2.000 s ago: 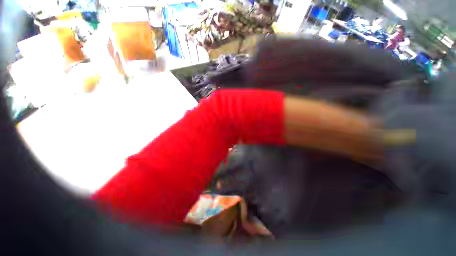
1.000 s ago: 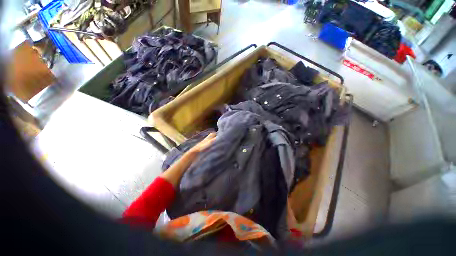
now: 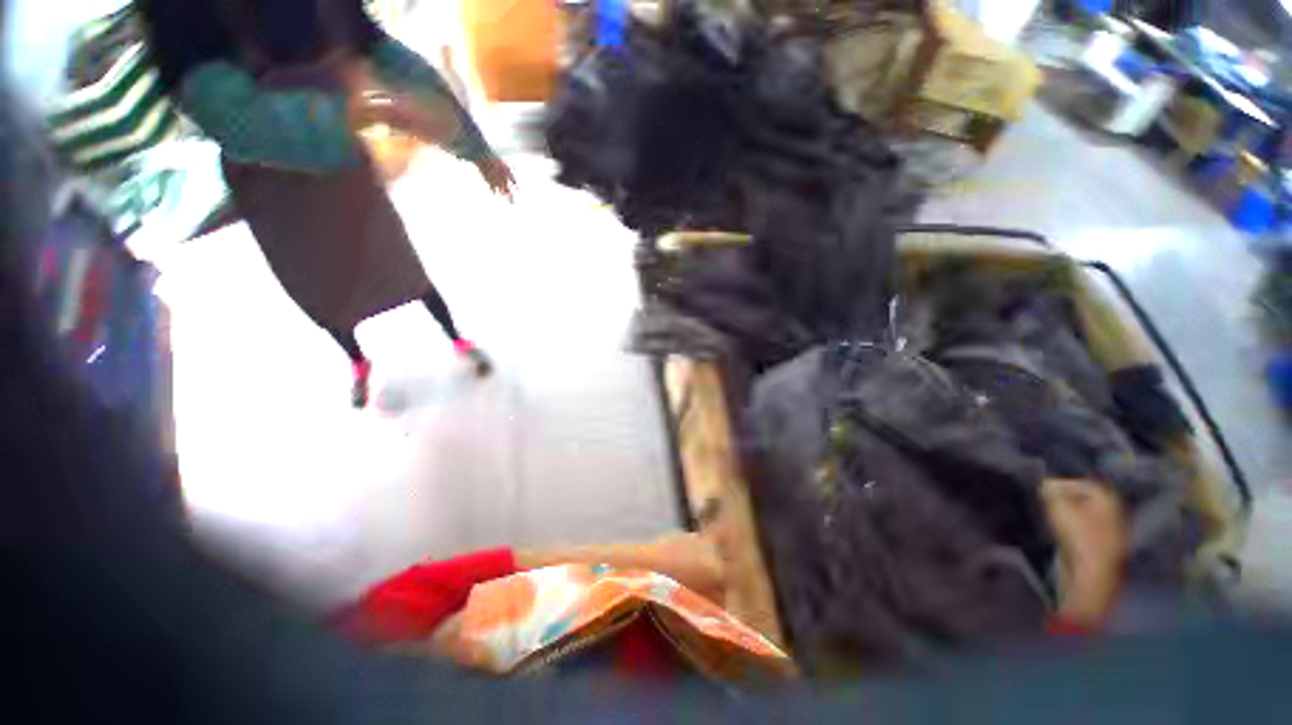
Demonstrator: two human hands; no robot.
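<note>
Dark grey garments (image 3: 893, 482) lie heaped in a cream-yellow cart (image 3: 730, 510) with a dark tube frame, and more hang over its far left corner. Metal buttons show as small dots. My left hand (image 3: 701, 557) is blurred at the cart's near left rim, low in the view; its fingers cannot be made out. My right hand (image 3: 1084, 517) reaches up into the garments at the right; its fingers are hidden by cloth or blur, so its grip cannot be told.
A person (image 3: 312, 170) with green sleeves and a brown apron stands on the pale floor left of the cart. Brown cartons (image 3: 964, 85) are behind the cart. Blurred goods (image 3: 1190, 99) lie at the far right. My orange and white apron (image 3: 567, 609) shows below.
The view has turned left and the cart now sits further right. The large bundle before me has moved into the cart. My left hand is off the bundle's side. A person has come into view.
</note>
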